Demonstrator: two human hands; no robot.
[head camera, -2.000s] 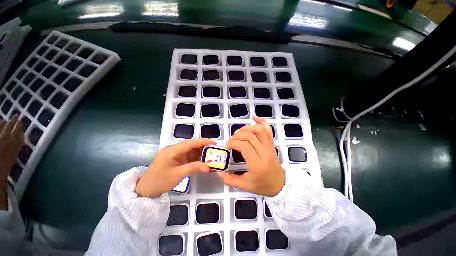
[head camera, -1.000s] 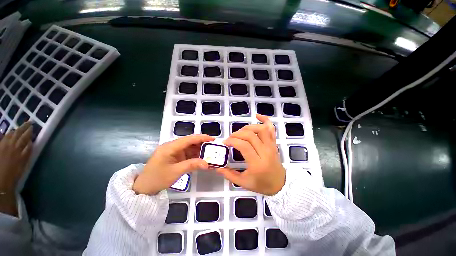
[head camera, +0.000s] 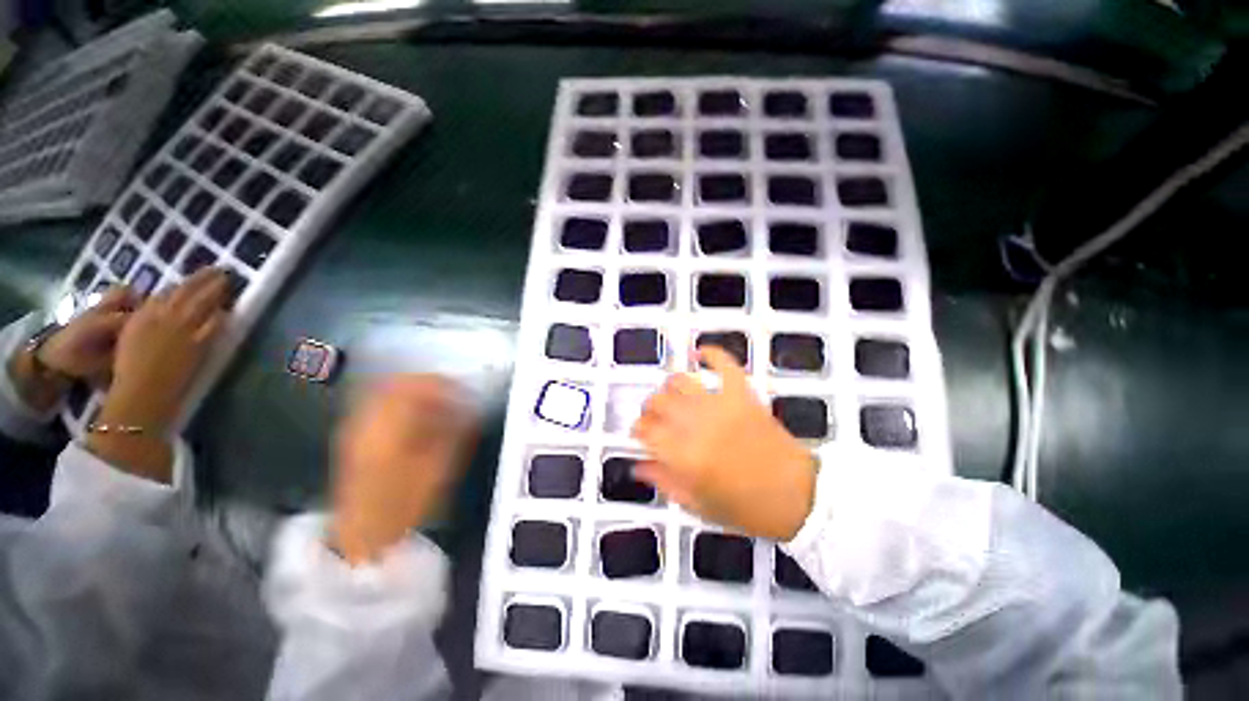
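Observation:
The white foam tray (head camera: 921, 295) holds rows of dark watch heads in front of me. One watch with a lit white face (head camera: 563, 404) sits in the left column. The pocket to its right (head camera: 625, 410) shows white and empty. A loose watch (head camera: 314, 360) with a reddish rim lies on the green bench left of the tray. My left hand (head camera: 408, 459) is blurred, between the loose watch and the tray; its fingers and any hold cannot be made out. My right hand (head camera: 726, 445) is over the tray's middle, thumb and fingers apart, with no watch visible in it; it hides some pockets.
Another person's hands (head camera: 158, 349) work over a similar foam tray (head camera: 322, 192) at the left. Stacked trays (head camera: 171, 75) stand at the far left. A white cable (head camera: 1030, 370) hangs at the right beside a black post.
The lit watch is no longer between my hands. My left hand has moved left, off the tray. A loose watch now lies on the bench. The view has shifted, and the neighbour's second hand shows.

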